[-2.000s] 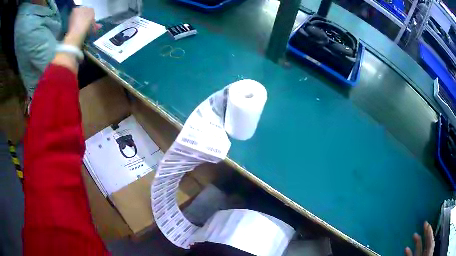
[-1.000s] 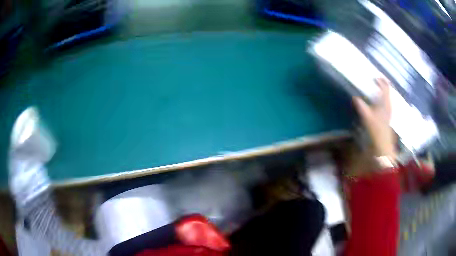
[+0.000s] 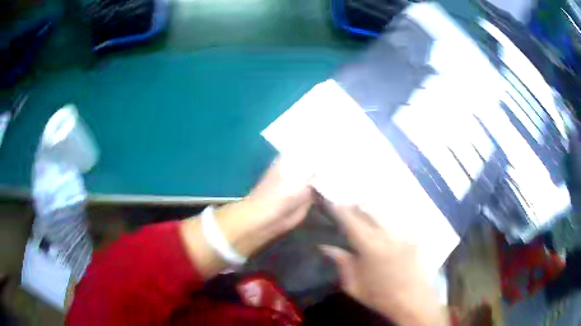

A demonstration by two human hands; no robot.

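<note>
A flat folding carton (image 3: 357,146), white and grey-black and blurred, lies slanted over the right part of the bench and its front edge. My left hand (image 3: 286,194) grips the carton's near edge. My right hand (image 3: 382,264) is at the same near edge, further right, thumb apart from the fingers; blur hides whether it grips. The white label roll (image 3: 69,137) stands at the left of the bench. Its label strip (image 3: 60,213) hangs over the bench edge.
The green bench top (image 3: 185,121) spans the view. Blue trays with dark contents stand at its far side, one at back left (image 3: 130,22), one at back centre (image 3: 357,19). A stack of flat cartons (image 3: 535,149) is at the right. Something red lies near my lap.
The carton has come from the stack at the right towards the middle and now shows broad side up. My left hand has come into view at its edge. My right hand has moved left and nearer.
</note>
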